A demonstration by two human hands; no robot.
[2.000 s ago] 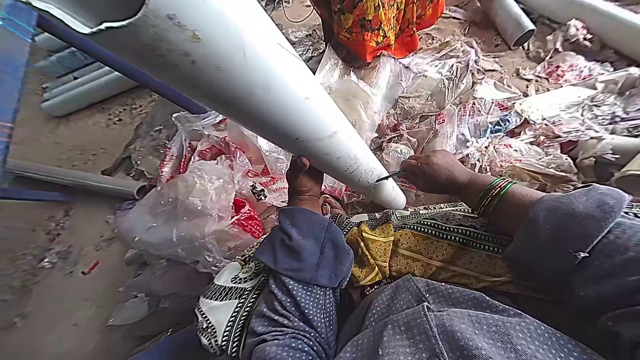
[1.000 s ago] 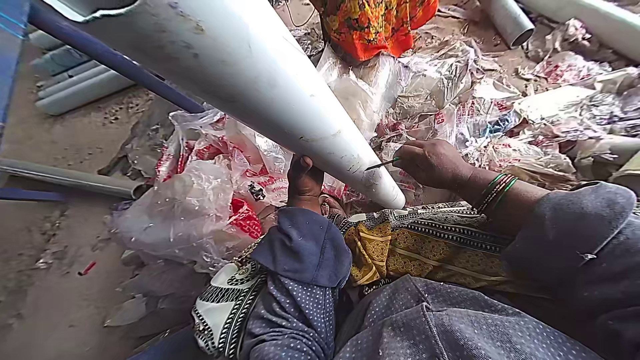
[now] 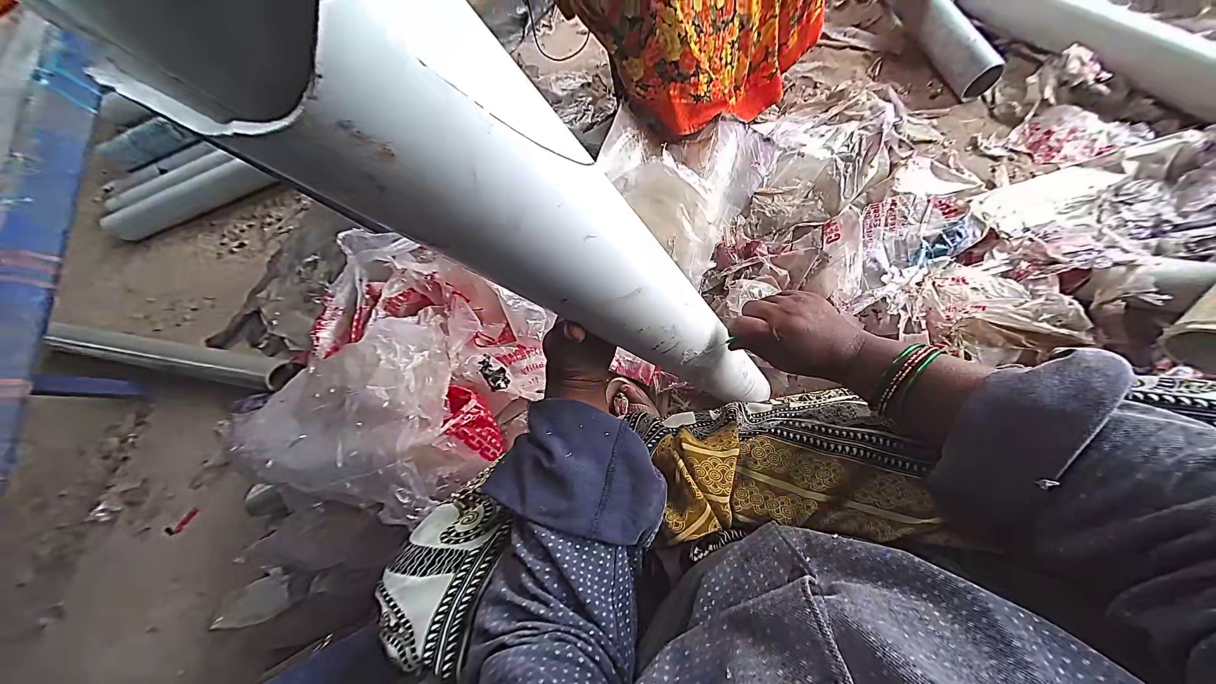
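Note:
A long white plastic pipe (image 3: 532,209) slants from the upper left down to my lap, its wide cut end at the top left. My left hand (image 3: 578,359) supports the lower part from its left underside, with most fingers hidden beneath it. On the right of the pipe's lower end, my right hand (image 3: 793,332) has its fingertips against the surface. A small green tip shows at these fingers; whether it belongs to a held thin tool cannot be told. A patterned yellow and black cloth (image 3: 817,465) covers my legs under the pipe's tip.
Crumpled clear plastic bags with red print (image 3: 380,389) lie left of the pipe, and more plastic sheeting (image 3: 883,228) lies beyond. Grey pipes (image 3: 190,190) rest on the dirt floor at left, others at upper right. An orange floral cloth (image 3: 703,57) hangs ahead. A blue beam (image 3: 38,237) stands at left.
The thin dark tool seen at my right fingers in both earlier frames no longer shows clearly. My right hand is closer against the pipe. The pipe's upper end has shifted slightly to the right.

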